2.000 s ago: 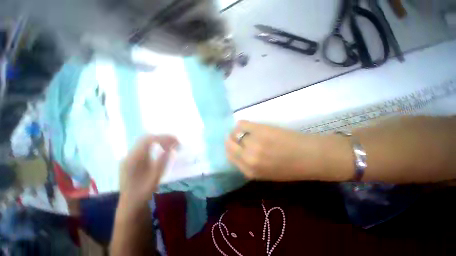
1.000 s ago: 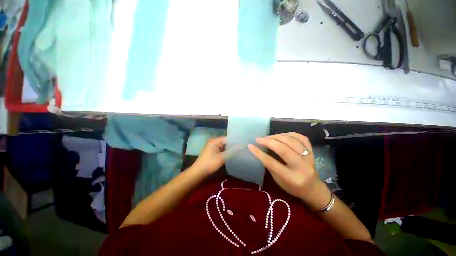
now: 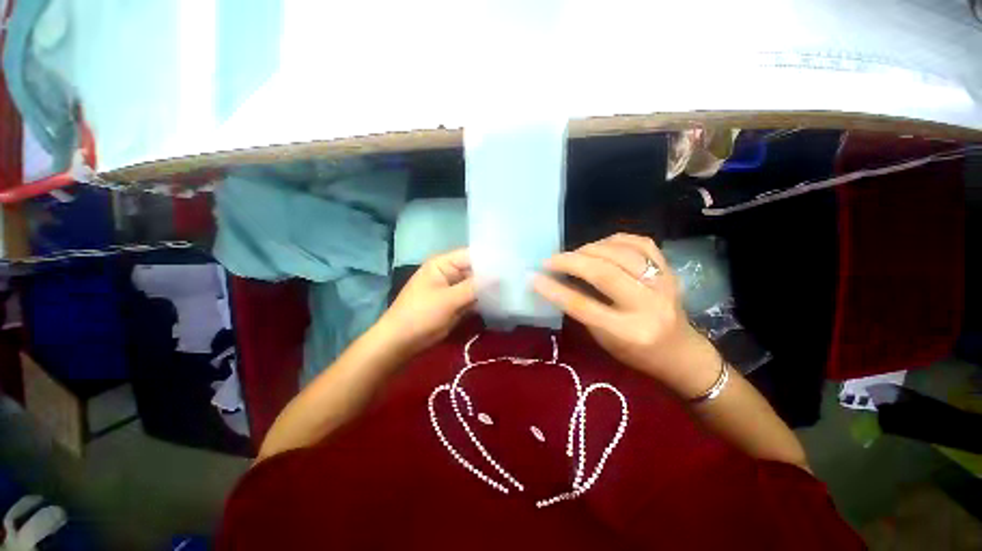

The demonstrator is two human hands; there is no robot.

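Observation:
A pale aqua fabric strip [image 3: 517, 205] hangs over the table's front edge, down towards my dark red top. My left hand [image 3: 439, 296] holds its left edge near the lower end, with the fingertips partly behind it. My right hand [image 3: 619, 296], with a ring, grips the strip's right side, thumb and fingertips on its face near the lower end. The strip's upper part fades into glare on the white table [image 3: 646, 65]. The fingertips are slightly blurred.
Aqua fabric pieces [image 3: 140, 75] lie on the table at left, beside a red basket rim [image 3: 81, 172]. Loose aqua fabric [image 3: 302, 226] hangs below the table at left. A clear plastic bag [image 3: 705, 285] is below at right. Printed scale marks [image 3: 840, 59] show at upper right.
The view has tipped down, so the machine-bed tools are out of view. From two seconds ago, my hands have moved from the tabletop to the strip in front of my top; they still hold it.

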